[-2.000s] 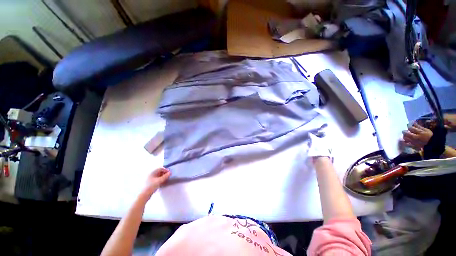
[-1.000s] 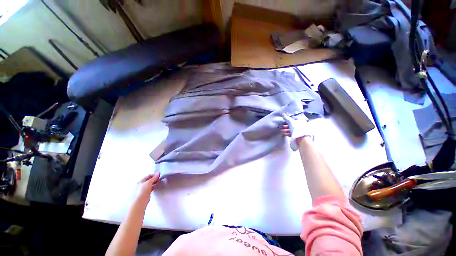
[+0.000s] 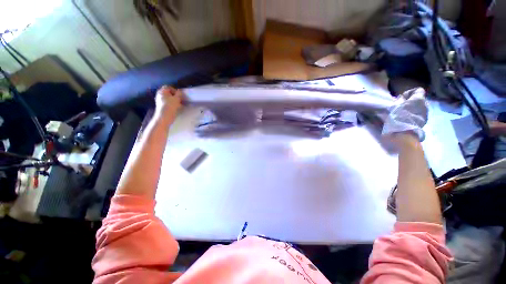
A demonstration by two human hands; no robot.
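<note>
The grey garment piece [image 3: 277, 100] is stretched between my two hands above the back of the white table [image 3: 249, 188], its near edge lifted and blurred, with folds hanging below. My bare left hand [image 3: 168, 100] is closed on its left corner. My right hand [image 3: 408, 112], in a white glove, is closed on its right end. The small grey-beige block [image 3: 193, 160] lies on the table at the left. The iron's orange-brown handle [image 3: 445, 186] shows at the right edge, mostly hidden behind my right forearm.
A dark-blue padded roll [image 3: 166, 72] lies behind the table at left. Brown cardboard [image 3: 283, 52] with scraps [image 3: 333, 54] is at the back. Black cords [image 3: 452, 72] hang at right. A machine [image 3: 66, 138] stands at left. Pale cloth [image 3: 474, 249] is heaped below the table's right corner.
Both hands have moved up and away from me, raising the garment's near edge off the table and towards the back. The small block is now uncovered. My right forearm now covers much of the iron.
</note>
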